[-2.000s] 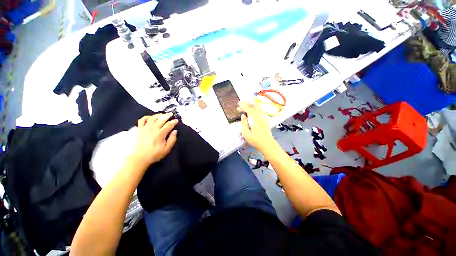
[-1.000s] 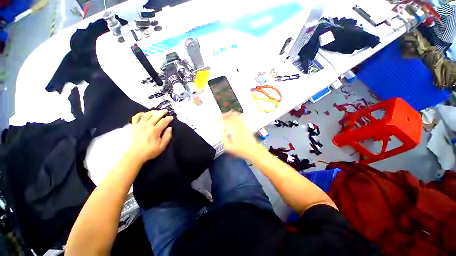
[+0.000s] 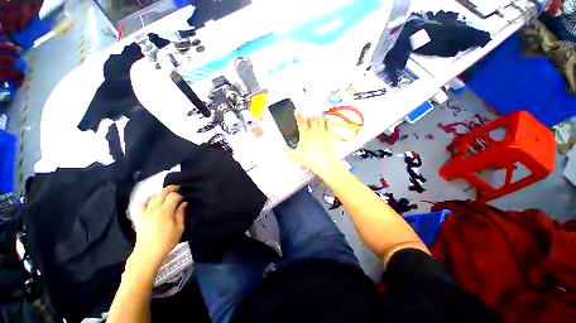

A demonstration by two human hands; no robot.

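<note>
A black garment piece [image 3: 218,189] lies from the needle area [image 3: 228,113] to the table's front edge and hangs over it. My left hand [image 3: 161,217] rests at its left edge, over a white patch of table; whether it grips cloth I cannot tell. My right hand [image 3: 312,144] is at the right edge of the smartphone [image 3: 283,122], fingers spread; the phone lies on the table. Scissors [image 3: 345,121] with red-orange and yellow loops lie right of the hand. The white sewing machine [image 3: 284,47] stands behind, with a yellow tag [image 3: 258,106] by the needle.
A stack of black panels [image 3: 76,233] lies at the left, with small black cut pieces [image 3: 114,85] beyond. A black cloth with a white label [image 3: 439,41] lies at the machine's right end. A red stool [image 3: 505,158], dark red cloth [image 3: 511,265] and scraps are at the right.
My left hand has moved back and left, away from the needle area. My right hand has moved from the phone's near end to its right side. The view has shifted slightly.
</note>
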